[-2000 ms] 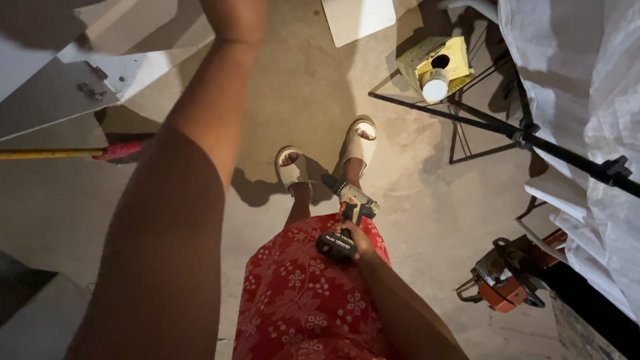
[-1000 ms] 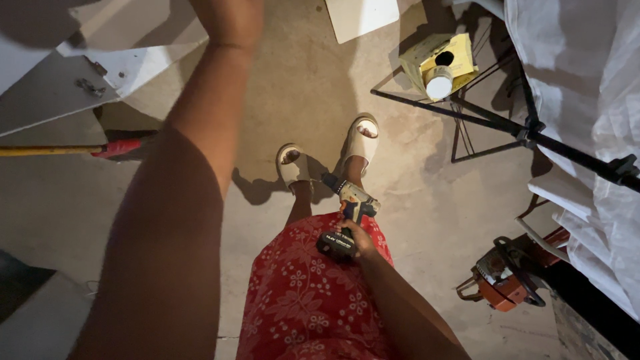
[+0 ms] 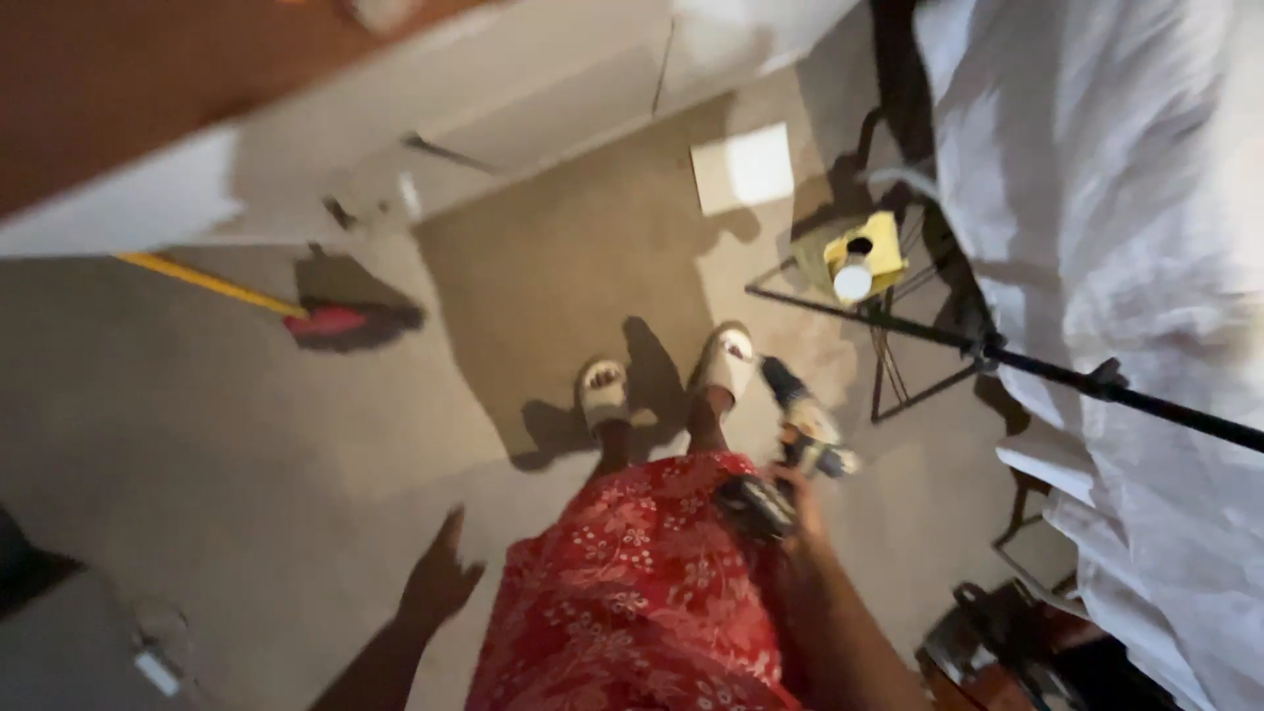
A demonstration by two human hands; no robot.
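My right hand [image 3: 802,499] is closed around the grip of a cordless drill [image 3: 815,425], held low beside the red floral cloth [image 3: 632,592] over my legs. The drill's dark chuck points up toward my right slide sandal, and its black battery is near the cloth. My left hand [image 3: 441,583] hangs to the left of the cloth over the floor, with fingers apart and nothing in it. Both hands are somewhat blurred.
A broom [image 3: 326,321] with a yellow handle lies left. A white panel [image 3: 746,168] is ahead. Right are a black tripod stand [image 3: 983,351], a yellow container [image 3: 874,247], white sheeting [image 3: 1027,178] and an orange chainsaw [image 3: 997,662]. A brown-topped white unit [image 3: 583,99] crosses the upper left.
My left arm, earlier reaching up past the frame's top, has come down to my left side. The drill has swung outward to the right in my right hand. The view has shifted.
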